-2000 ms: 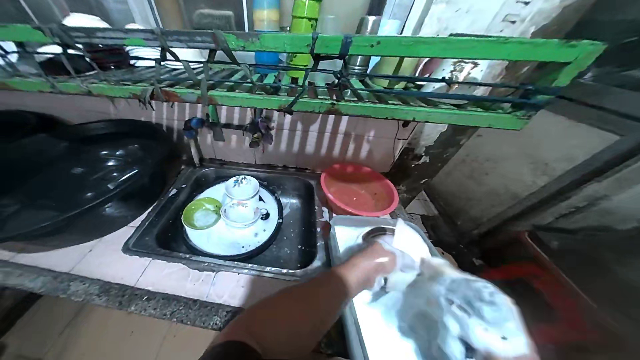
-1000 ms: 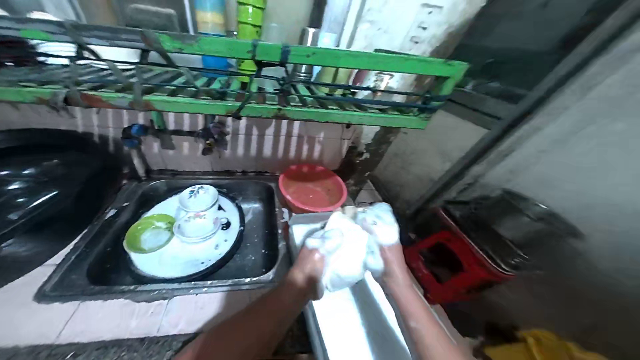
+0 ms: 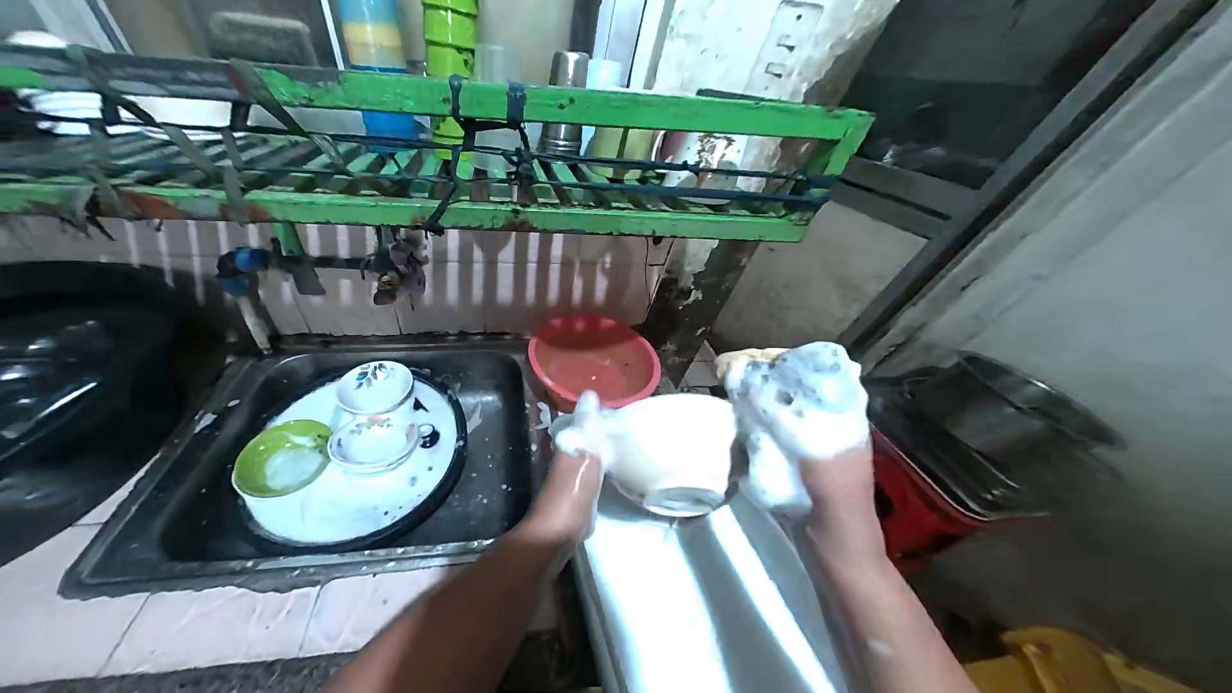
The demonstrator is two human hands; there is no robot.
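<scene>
My left hand (image 3: 573, 476) grips the left side of a white cup (image 3: 674, 452), which is tilted and coated with suds above a metal tray (image 3: 664, 597). Covered in thick foam, my right hand (image 3: 804, 433) holds a soapy sponge (image 3: 746, 358) at the cup's right side; most of the sponge is hidden by foam. In the black sink (image 3: 500, 423) lies a white plate (image 3: 404, 491) bearing a green bowl (image 3: 252, 467), a flower-patterned cup (image 3: 375, 387) and another patterned cup (image 3: 371, 443) with a handle.
Behind the tray stands a red plastic basin (image 3: 594, 361). A green dish rack (image 3: 577, 217) with tumblers spans the wall above a faucet (image 3: 385, 287). A large black basin (image 3: 67, 385) is at the left. At the right a dark pot (image 3: 1011, 414) rests by a red stand (image 3: 910, 491).
My hands have moved apart, and the white cup now shows between them. Two seconds ago my left hand was reaching into the tray. The view has shifted.
</scene>
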